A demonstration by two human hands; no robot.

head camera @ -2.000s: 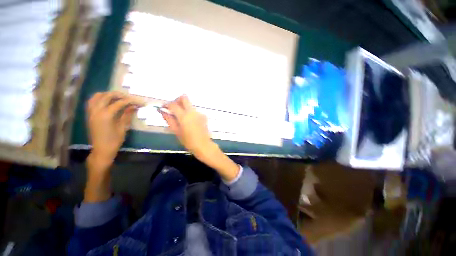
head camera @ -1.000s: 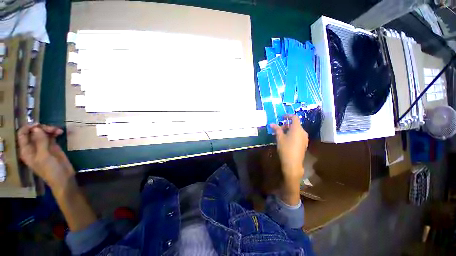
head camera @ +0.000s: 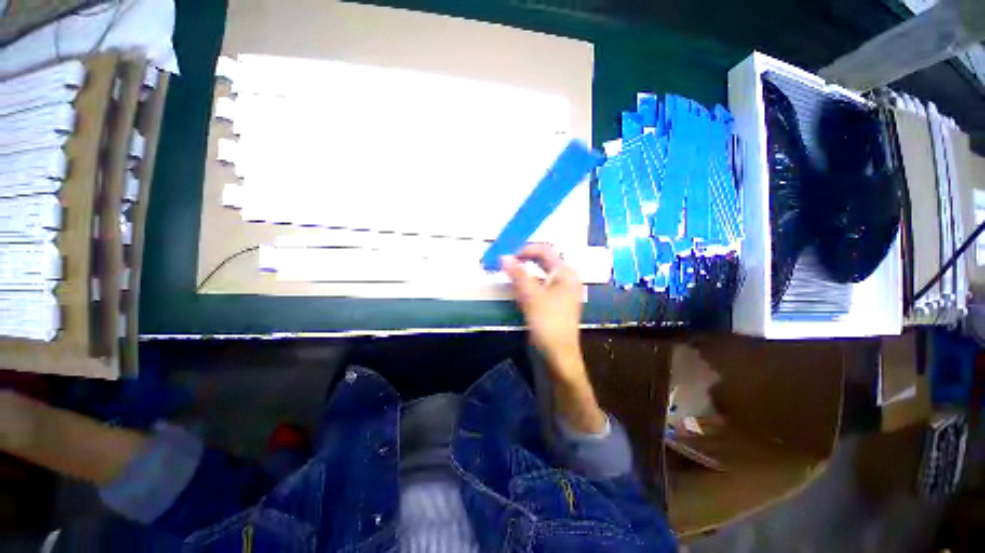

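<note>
My right hand (head camera: 551,297) is over the lower right part of the white pieces and holds one blue strip (head camera: 545,203) by its lower end between the fingertips. The strip slants up to the right, blue face up. Several white strips (head camera: 400,140) lie side by side on the cardboard sheet (head camera: 227,259), with one apart at the front edge (head camera: 346,262). A thin black lead (head camera: 221,262) curves from its left end. My left hand is cut off by the left edge; only the wrist and forearm show at the lower left.
A pile of blue strips (head camera: 680,178) lies right of the sheet. Beyond it a white tray (head camera: 751,216) holds a glossy black bundle (head camera: 853,189). Stacked cardboard layers with white pieces (head camera: 97,216) stand at left. An open carton (head camera: 756,432) is below the bench at right.
My right hand has moved left from the blue pile and now holds a blue strip above the white pieces. My left hand has moved down and left, off the bench and out of the picture.
</note>
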